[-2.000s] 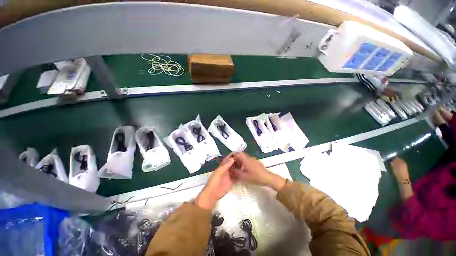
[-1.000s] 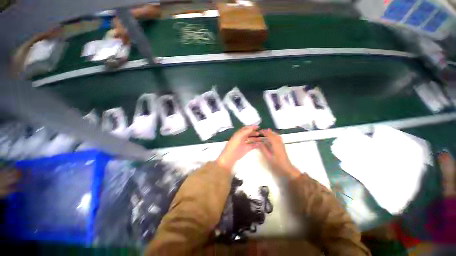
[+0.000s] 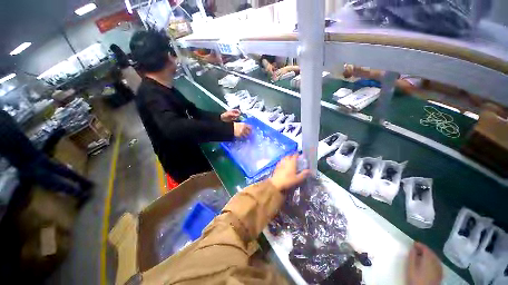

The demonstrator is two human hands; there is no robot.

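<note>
My left hand [image 3: 288, 173] reaches forward to the far end of the clear poly bag [image 3: 317, 214] with dark contents, beside the blue tote [image 3: 259, 146]; whether its fingers grip the plastic cannot be told. My right hand [image 3: 422, 268] is blurred, low over the whitish work surface [image 3: 384, 236]. Dark coiled cables [image 3: 340, 273] lie in a pile at the near end of the bag. White-wrapped units [image 3: 419, 201] with black cables inside stand in a row on the green belt.
A grey post [image 3: 309, 83] rises beyond my left hand. A person in black [image 3: 172, 119] works at the tote. An open carton [image 3: 161, 214] stands at left. A brown box [image 3: 493, 136] and pale yellow cord [image 3: 443, 122] are across the belt.
The view has swung left, bringing the neighbouring person and carton into sight. My hands, close together before, are now apart, the left one stretched out to the bag's far end.
</note>
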